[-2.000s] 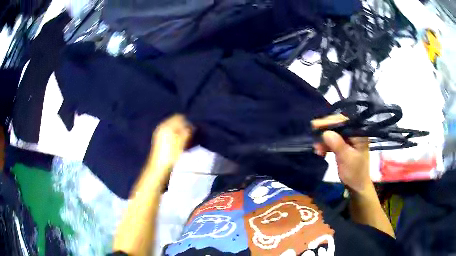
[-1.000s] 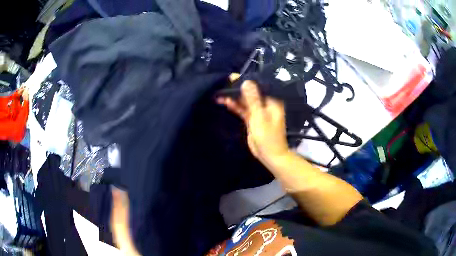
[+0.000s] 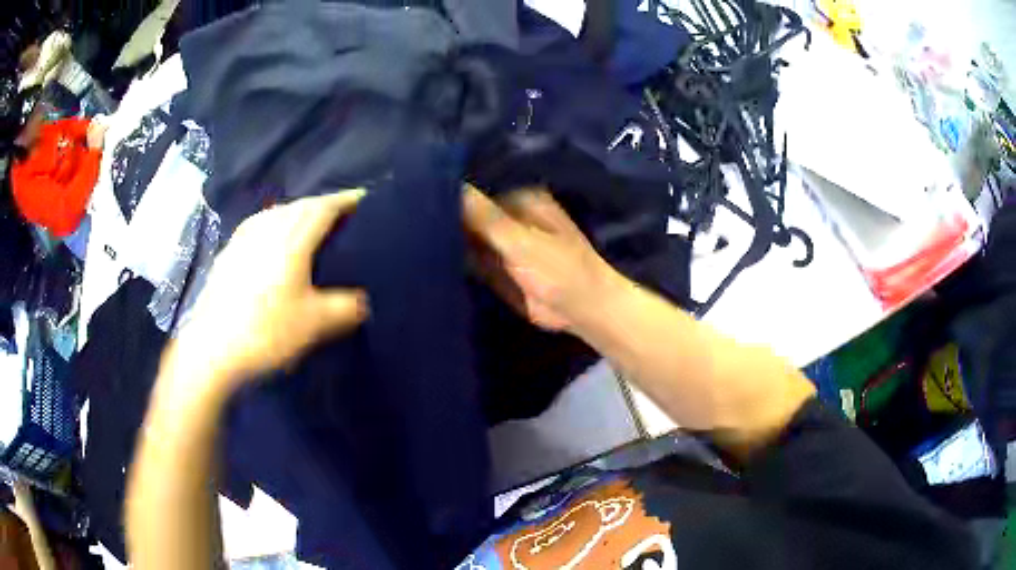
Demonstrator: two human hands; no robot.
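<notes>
A dark navy jacket point(image 3: 412, 367) lies in front of me across the table's near edge, partly raised between my hands. My left hand point(image 3: 273, 292) is at its left side, thumb and fingers spread around a fold of the cloth; whether it grips is unclear. My right hand point(image 3: 540, 256) is blurred, with bent fingers on the dark cloth near the jacket's upper part; the fingertips are hidden in the cloth. A blurred dark hook shape shows above the jacket, against grey cloth.
Grey garments point(image 3: 306, 95) lie beyond the jacket. A pile of black hangers point(image 3: 724, 100) is at the right, beside white sheets over a red-edged packet point(image 3: 919, 267). Clear plastic point(image 3: 184, 223), a red item point(image 3: 56, 176) and a blue basket point(image 3: 42, 406) are at the left.
The view has turned, and the loose hangers by my right hand are gone from it. My left hand has come up from the lower edge to the jacket, whose cloth now stands between both hands.
</notes>
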